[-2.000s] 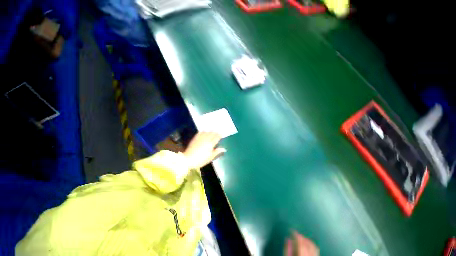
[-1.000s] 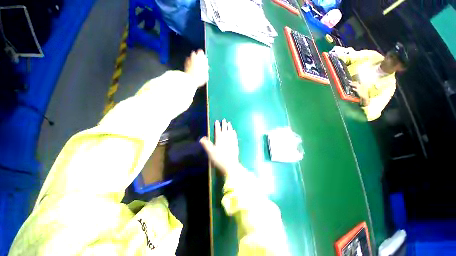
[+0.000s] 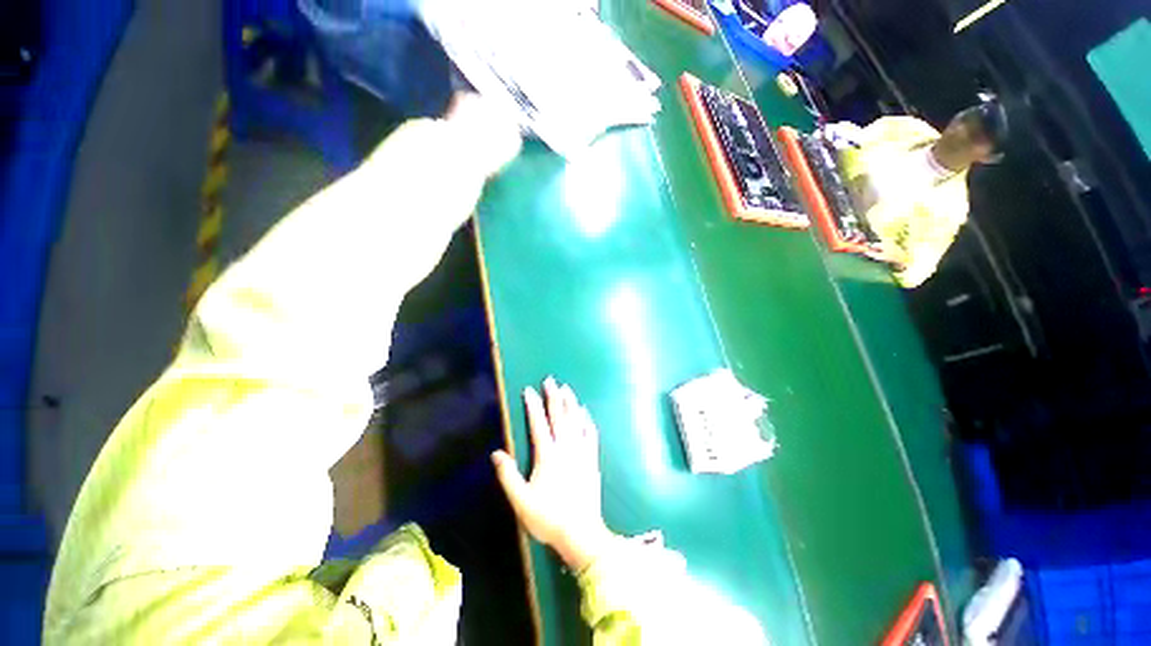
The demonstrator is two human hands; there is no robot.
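A pile of white, shiny packs (image 3: 555, 57) with grey striped parts lies at the top of the view. My left hand (image 3: 486, 123) is at the pile's near edge, blurred and washed out by glare; its fingers are hidden, so its hold cannot be told. My right hand (image 3: 562, 486) lies palm down on the green mat (image 3: 568, 303) by the bench's near edge, fingers spread and empty. A small stack of white cards (image 3: 723, 424) with dark marks on its side lies beyond my right hand.
Red-framed trays with dark boards (image 3: 745, 152) stand across the bench; another red frame (image 3: 919, 621) is cut off at the lower right. A person in yellow (image 3: 915, 189) is at the far side. Blue bins and dark space lie below the near edge.
My left hand has moved from beside the bench edge up to the pile of packs. My right hand stays flat on the mat. The view has shifted and turned slightly.
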